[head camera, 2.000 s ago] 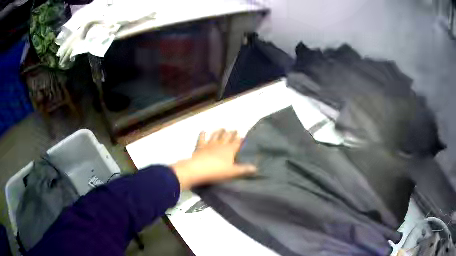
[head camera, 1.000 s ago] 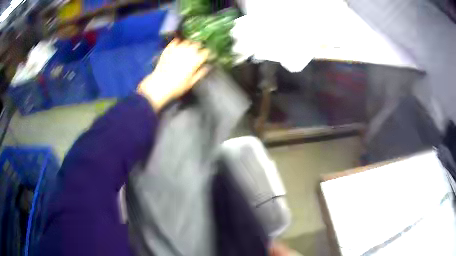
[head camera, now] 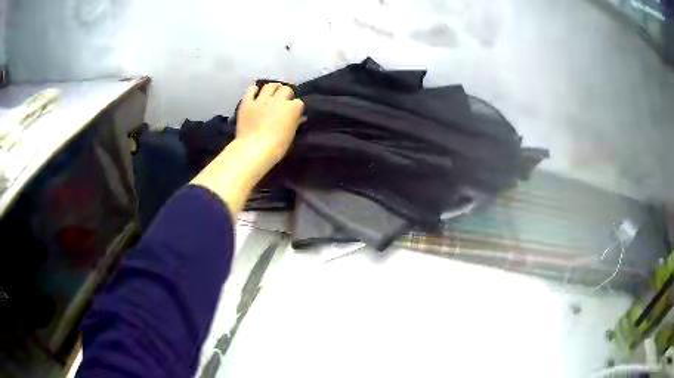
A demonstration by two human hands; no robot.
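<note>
A heap of dark cloth panels (head camera: 406,136) lies beyond the white table (head camera: 414,317), with a grey piece (head camera: 344,214) at its near edge. My left hand (head camera: 272,118) is bare, with a dark blue sleeve. It is at the left end of the heap, fingers curled over and closed on the dark cloth. The fingertips are partly hidden in the cloth. My right hand is not in view.
A plaid cloth strip (head camera: 517,229) runs under and to the right of the heap. A dark tape-like line (head camera: 247,295) crosses the table. An open-sided cabinet (head camera: 74,221) stands at left. Green and yellow items (head camera: 650,303) are at the right edge.
My left hand has moved from the grey cloth it held up at the left to the dark heap beyond the table. The view has swung right. The held grey cloth is out of the hand.
</note>
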